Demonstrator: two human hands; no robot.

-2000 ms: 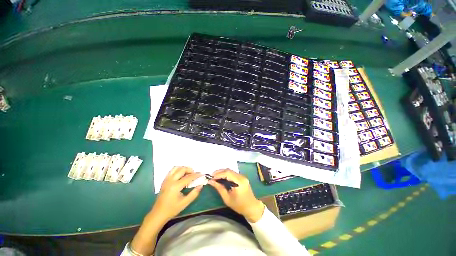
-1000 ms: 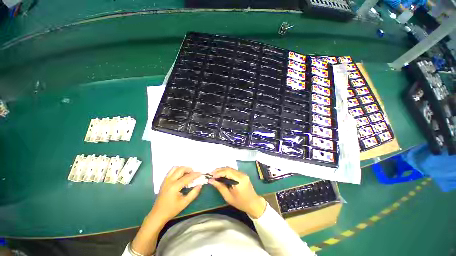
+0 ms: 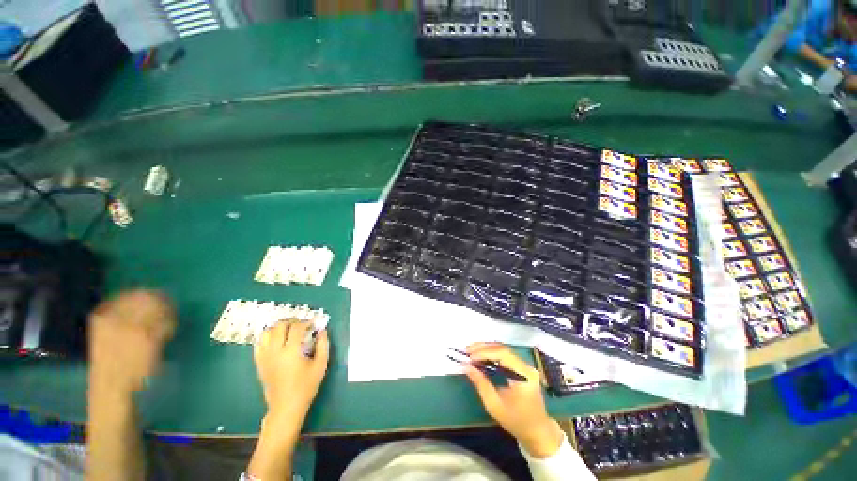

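My left hand (image 3: 293, 364) is over the right end of the near row of white housings (image 3: 246, 322). Its fingers are at a housing there, partly hidden under them, with a small dark thing showing at the fingertips. A second row of white housings (image 3: 294, 265) lies behind. My right hand (image 3: 510, 387) holds dark tweezers (image 3: 498, 366) over the white work paper (image 3: 399, 340), tips pointing left. The large black blister tray (image 3: 489, 211) lies behind the paper, with coloured modules (image 3: 673, 304) in its right pockets.
Another person's blurred hand (image 3: 132, 338) is at left, near a black device (image 3: 38, 296). A filled tray (image 3: 763, 272) lies at right on cardboard. An open carton (image 3: 700, 470) with black contents is at the bench edge. A blue bin (image 3: 816, 395) is lower right. Black trays (image 3: 526, 61) stand behind.
The view has shifted left. My left hand has left the paper and moved to the near housing row. My right hand has separated from it, still holding the tweezers. Another person's hand has appeared at left.
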